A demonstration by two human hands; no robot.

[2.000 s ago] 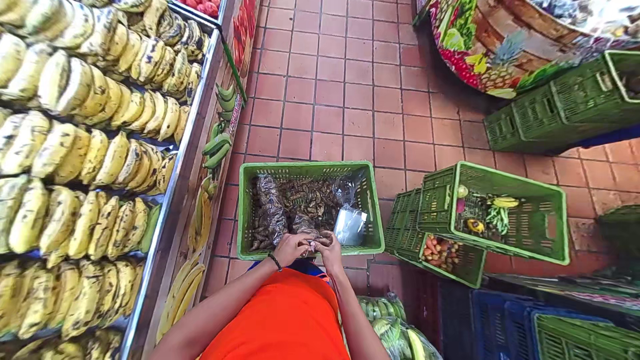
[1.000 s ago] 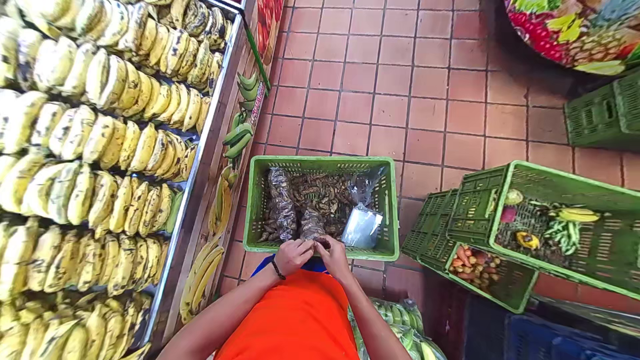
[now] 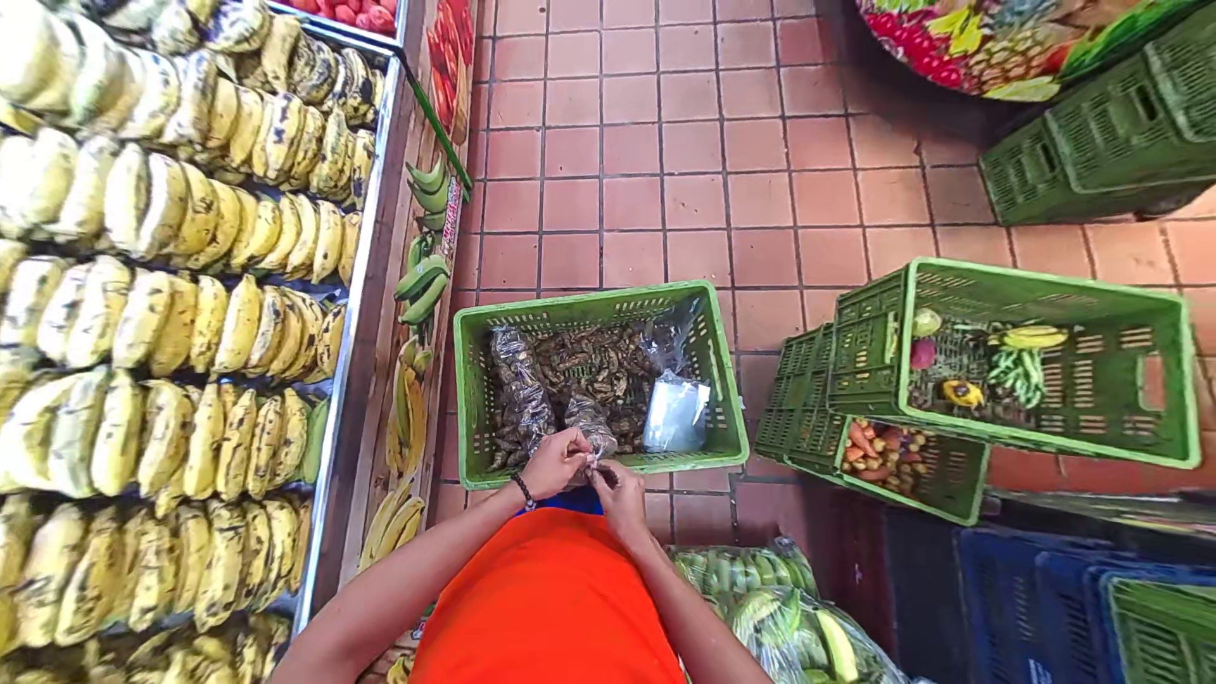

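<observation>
Both of my hands meet over the near edge of a green plastic crate (image 3: 731, 408). My left hand (image 3: 559, 463) and my right hand (image 3: 619, 489) pinch the gathered neck of a clear plastic bag (image 3: 589, 423) filled with brown root-like pieces. Left of it in the crate, a row of filled bags (image 3: 522, 385) lies on loose brown roots (image 3: 598, 356), perhaps ginger or turmeric. A stack of flat clear bags (image 3: 676, 414) rests at the crate's right side, below crumpled clear plastic (image 3: 668, 344).
A display of ripe plantains (image 3: 142, 304) runs along the left. Stacked green crates (image 3: 1050, 432) with some vegetables stand to the right, above a crate holding carrots (image 3: 869, 442). Bagged green plantains (image 3: 807, 627) lie near my right forearm. Red floor tiles (image 3: 632, 204) stretch ahead.
The view has shifted somewhat. My hands stay together at the bag's neck, with small finger movements.
</observation>
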